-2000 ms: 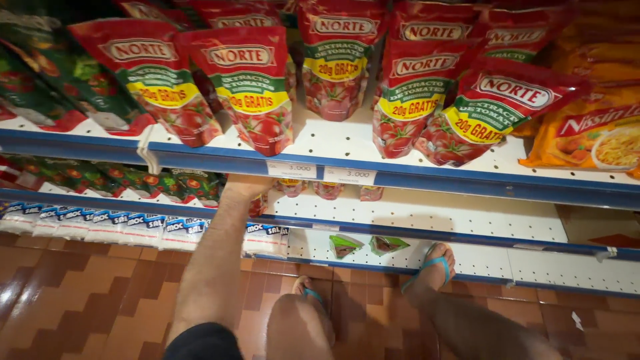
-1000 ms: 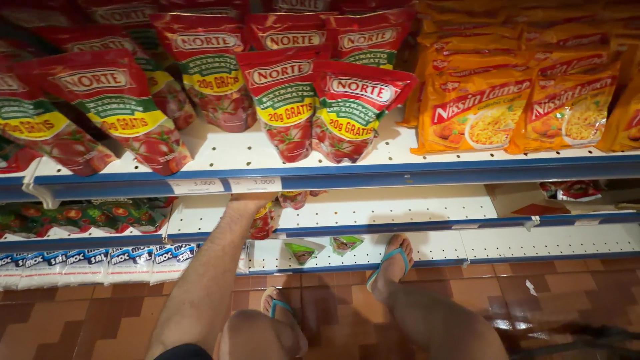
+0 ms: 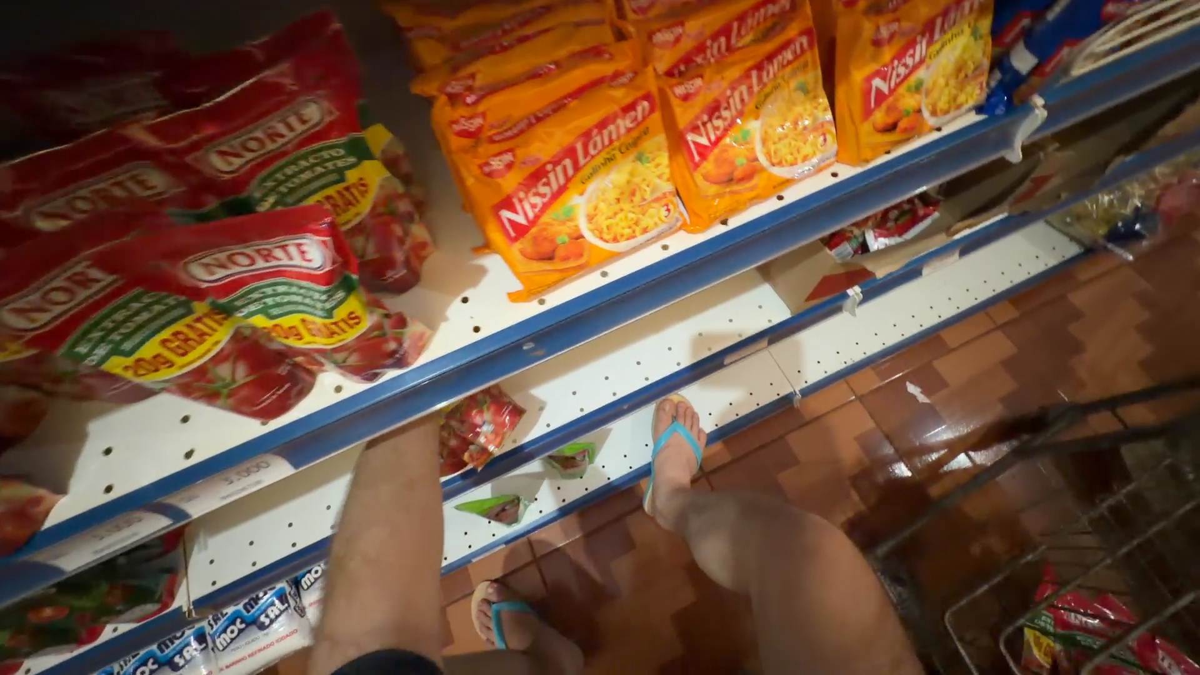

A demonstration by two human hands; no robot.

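My left forearm reaches up from the bottom edge and passes beneath the blue-edged shelf [image 3: 525, 352]; the left hand is hidden under it. Just right of the forearm, a red tomato pouch [image 3: 480, 427] lies on the shelf below. Above stand Norte tomato extract pouches [image 3: 272, 281], and beside them orange Nissin Lámen noodle packets [image 3: 591, 187]. My right hand is out of view.
Two green packs [image 3: 571, 458] lie on the bottom shelf. Packets marked as salt [image 3: 234, 628] sit lower left. A wire cart [image 3: 1059, 525] at lower right has red pouches [image 3: 1087, 623] in it. My sandalled feet [image 3: 677, 450] are by the bottom shelf.
The view has swung right and tilted, bringing the wire cart into sight. My left forearm still extends under the upper shelf.
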